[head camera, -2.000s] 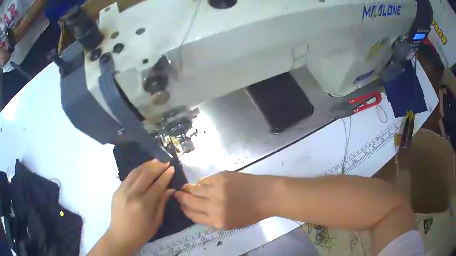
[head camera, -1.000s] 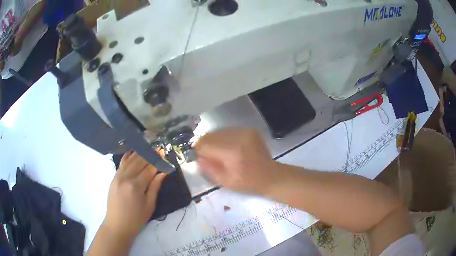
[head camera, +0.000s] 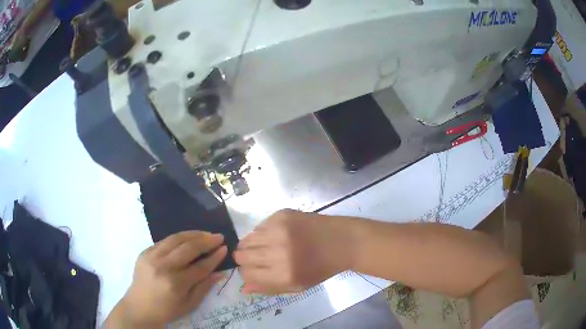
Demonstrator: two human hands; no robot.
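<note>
A dark fabric piece [head camera: 183,209] lies flat on the table and bed, its upper right edge by the lit presser foot [head camera: 236,183] of the white sewing machine [head camera: 308,58]. Whether the foot presses on it cannot be told. My left hand [head camera: 173,273] lies on the fabric's lower edge, fingers bent, thumb near the corner. My right hand [head camera: 273,254] pinches the fabric's lower right corner, fingertips close to my left fingers. A loose thread hangs below the corner.
A black fabric heap [head camera: 48,276] lies at the left. A black phone-like rectangle [head camera: 358,132] lies on the metal bed [head camera: 295,160]. Red-handled snips [head camera: 468,133], a yellow-and-black tool [head camera: 518,168] and a navy scrap [head camera: 518,119] are at the right. A cardboard box [head camera: 546,225] stands below the table edge.
My right hand has moved from beside the needle down to the fabric's lower corner. My left hand has slid down from near the presser foot to the fabric's lower edge.
</note>
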